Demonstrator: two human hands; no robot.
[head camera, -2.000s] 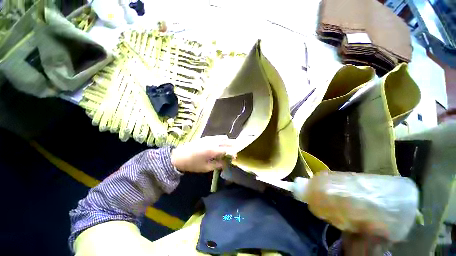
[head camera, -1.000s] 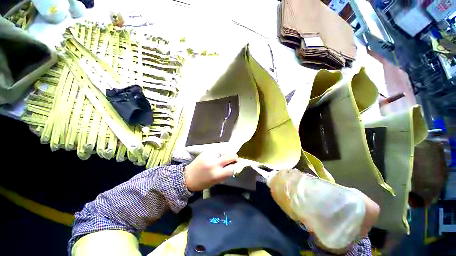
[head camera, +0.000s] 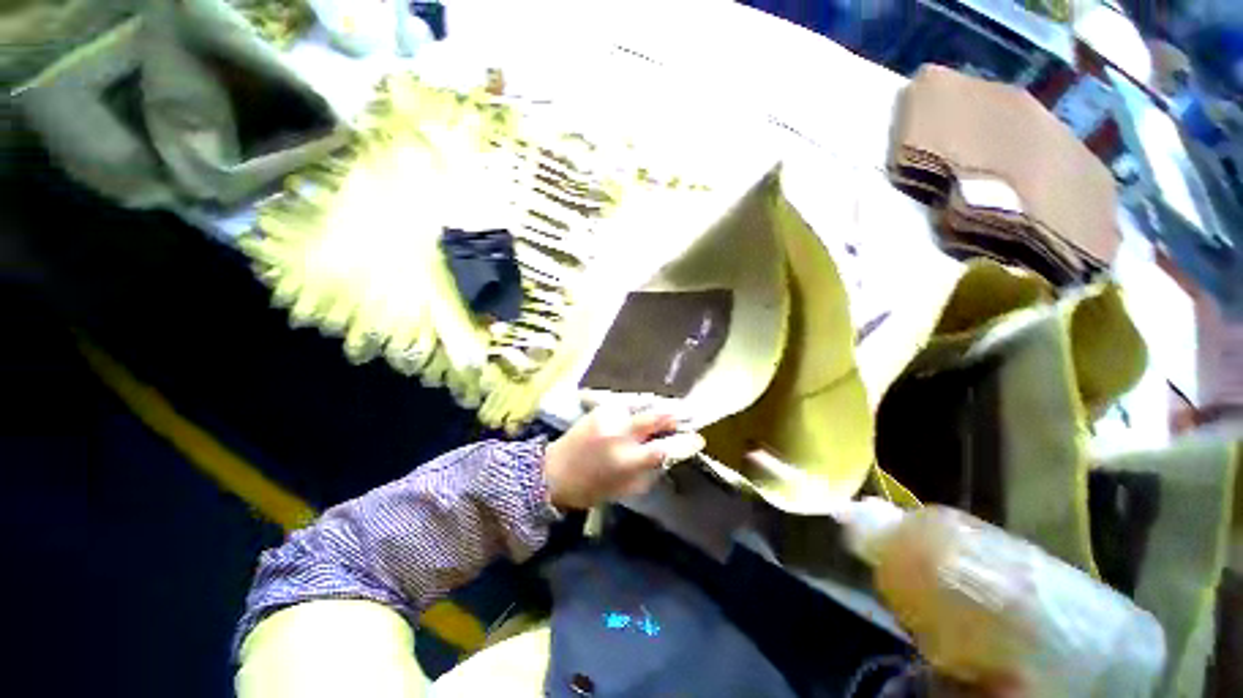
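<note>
A khaki bag body (head camera: 818, 368), yellow inside with a brown patch (head camera: 660, 341), stands open in front of me. My left hand (head camera: 620, 453) pinches its near top edge. A cloudy glue bottle (head camera: 1022, 600) is at the lower right, blurred. Its nozzle points left at the bag's near edge; whether it touches cannot be told. My right hand (head camera: 988, 675) is around the bottle, mostly hidden by it and cut off by the lower edge of the picture.
More bag bodies (head camera: 1043, 409) stand at the right. Brown panels (head camera: 1009, 150) are stacked behind. Pale yellow strips (head camera: 368, 232) lie at left with a black crumpled item (head camera: 483, 271) on them. Another khaki bag body (head camera: 177, 116) is at the far left.
The bottle has moved right and down from my left hand, its nozzle now away from the fingers. My left hand still pinches the bag edge. The whole view has shifted.
</note>
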